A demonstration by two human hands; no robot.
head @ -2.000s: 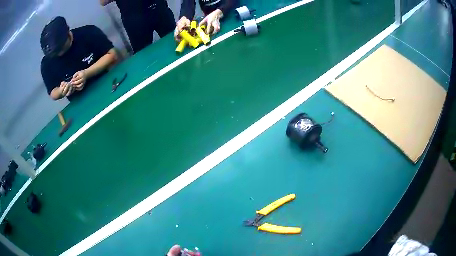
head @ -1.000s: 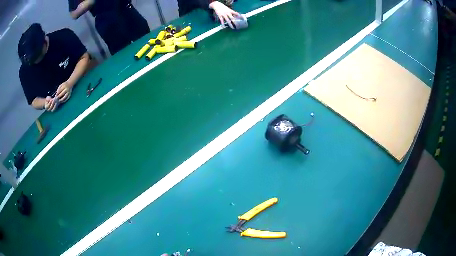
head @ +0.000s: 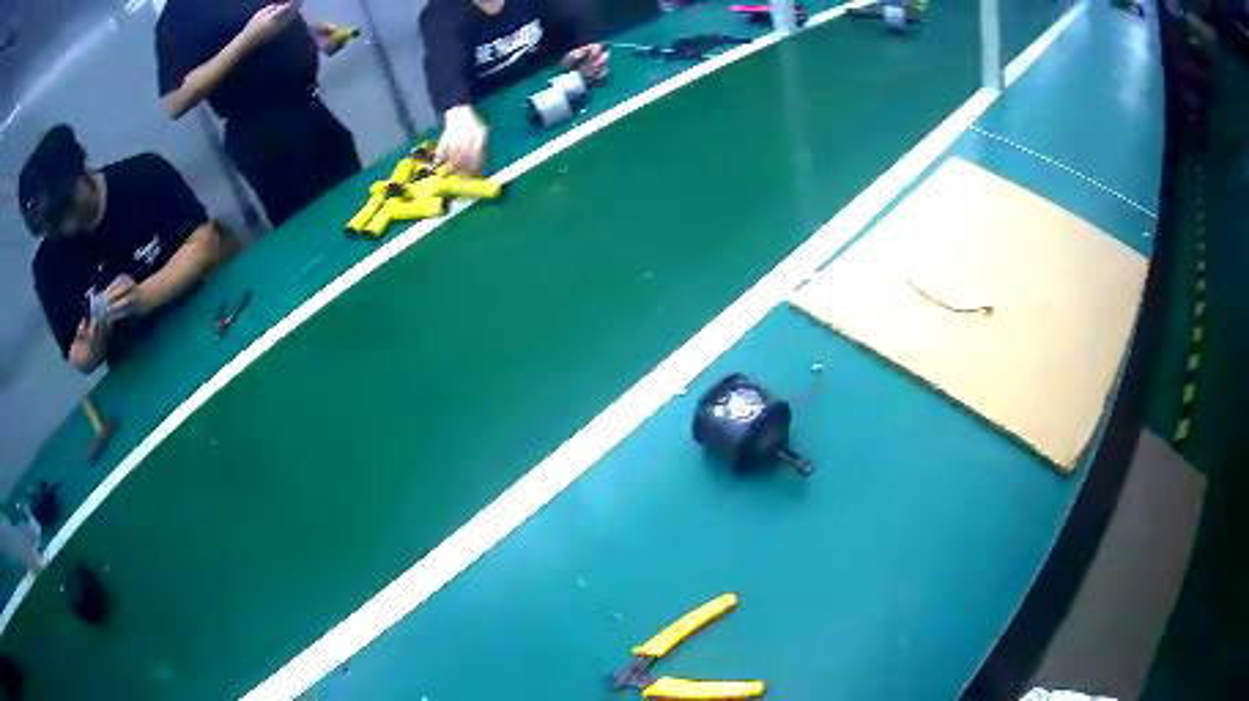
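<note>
A black motor unit (head: pixel 741 426) lies on the green bench, its stub pointing to the lower right and a thin lead with a tiny white plug behind it. Diagonal cutters (head: pixel 685 652) with yellow handles lie open nearer the bottom edge, jaws pointing left. Neither of my hands can be made out. A small white patch at the bottom edge, right of the cutters, is cut off and I cannot tell what it is.
A cardboard sheet (head: pixel 989 312) with a thin brownish wire (head: pixel 949 299) lies at right. A white rail (head: pixel 548 452) edges the darker green belt, which carries a black unit (head: pixel 85 593). Across it, people stand or sit near yellow parts (head: pixel 397 206), grey-sleeved units (head: pixel 558 99) and a hammer (head: pixel 97 427).
The view has shifted, and the fingertips at the bottom edge have gone out of the picture. Across the belt, a person's hand has moved from a grey-sleeved unit to the yellow parts.
</note>
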